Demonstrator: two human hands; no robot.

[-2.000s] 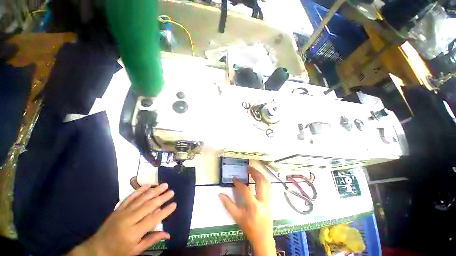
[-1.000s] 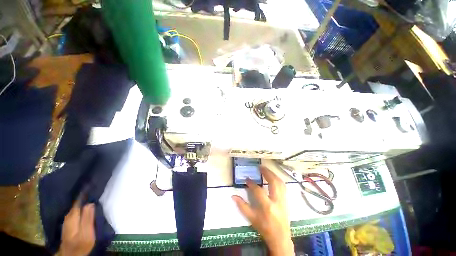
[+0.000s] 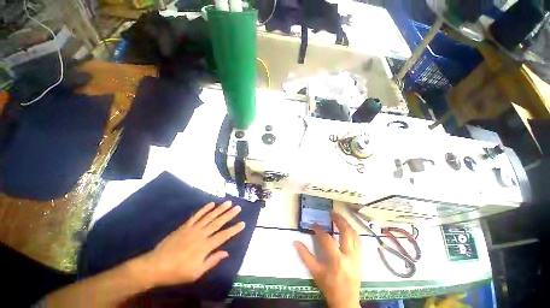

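A large navy fabric panel (image 3: 139, 219) lies on the white table left of and in front of the needle area (image 3: 256, 191); its upper right corner reaches the presser foot. My left hand (image 3: 193, 243) lies flat on the panel, fingers spread, pressing on it without gripping. The narrow navy strip is not distinguishable now; the panel may cover it. A smartphone (image 3: 316, 213) with its screen lit lies right of the needle. My right hand (image 3: 335, 255) rests at the phone's lower edge, fingers apart, fingertips touching it.
The white sewing machine head (image 3: 386, 156) spans the table, with a green tube (image 3: 236, 66) upright at its left end. Scissors (image 3: 395, 243) lie right of the phone. Navy pieces (image 3: 166, 111) lie left of the machine and on the brown side table (image 3: 114, 78). A blue basket (image 3: 482, 296) shows below right.
My left hand has moved right, and the large panel now lies beside and up to the needle where the narrow strip was. My right hand stays at the phone. The view has shifted left.
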